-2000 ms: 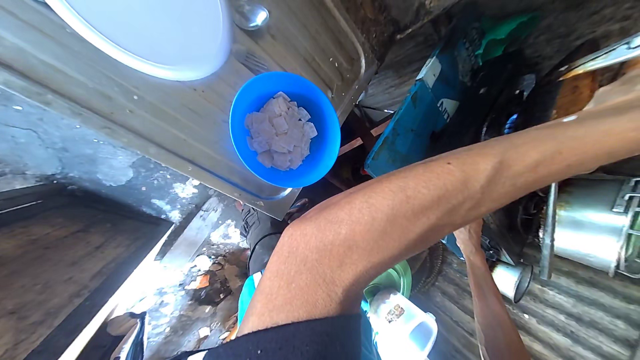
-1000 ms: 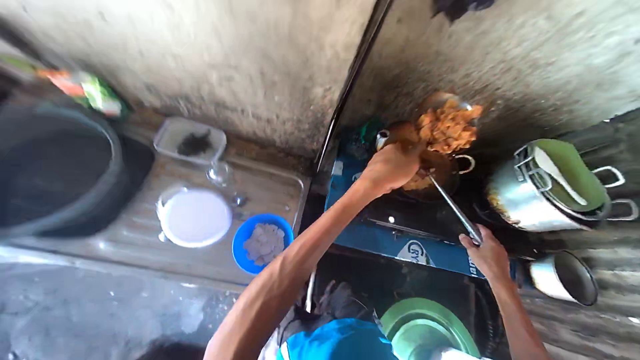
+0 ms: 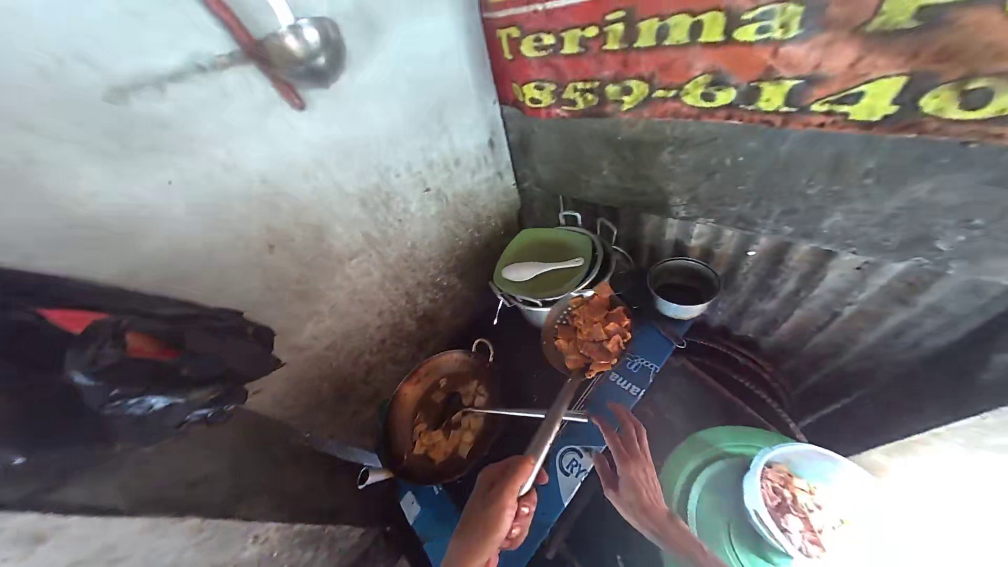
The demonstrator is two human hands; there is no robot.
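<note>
My left hand [image 3: 500,504] grips the metal handle of a skimmer [image 3: 561,358], held away from the wok and heaped with browned fried pieces [image 3: 596,329]. My right hand [image 3: 630,472] is spread, its fingertips at the handle end of a thin metal utensil [image 3: 524,413]; whether they touch it is not plain. That utensil's other end lies in the wok [image 3: 402,417], where paler pieces [image 3: 453,433] sit in oil. The wok stands on a blue stove [image 3: 429,516], left of the skimmer.
Stacked pots bear a green dish [image 3: 524,244] with a white rice spoon [image 3: 543,268]. A small metal pot [image 3: 683,288] stands right of them. At the lower right, a clear tub [image 3: 756,504] of raw-looking pieces rests on green plastic ware [image 3: 689,480]. Black plastic bags [image 3: 157,362] hang left.
The loaded skimmer has moved from beside the wok towards the pots. My right hand, closed on a utensil handle one second ago, is now spread. The view has swung strongly.
</note>
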